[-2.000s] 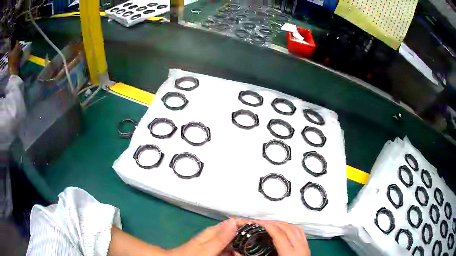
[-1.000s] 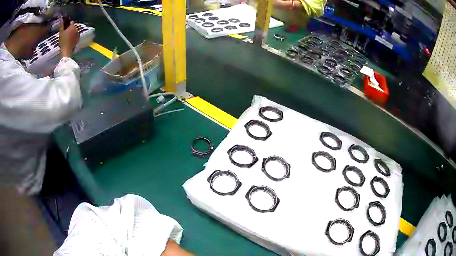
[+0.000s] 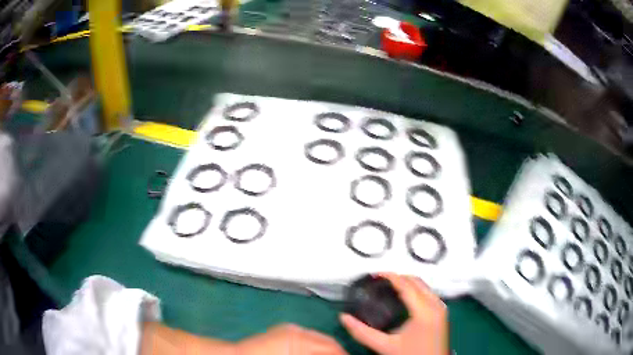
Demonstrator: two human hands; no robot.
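Note:
The view is blurred. My right hand (image 3: 420, 320) is shut on a dark stack of rings (image 3: 376, 302), held at the front edge of the left tray stack (image 3: 291, 208). My left hand (image 3: 295, 341) lies low at the picture's bottom edge, left of the stack of rings; its fingers are partly cut off and I cannot tell if it holds anything. Black rings lie on the white left tray stack in two spaced groups with a gap between them.
The right tray stack (image 3: 510, 277) stands angled at the right with closer rows of rings. A lone ring (image 3: 158, 184) lies left of the left stack. A yellow post (image 3: 110, 69) stands at the upper left. A red bin (image 3: 402, 41) is across the line.
The view swung left, then back right. The stack of rings, between both hands two seconds ago, is now in my right hand, higher and apart from my left hand.

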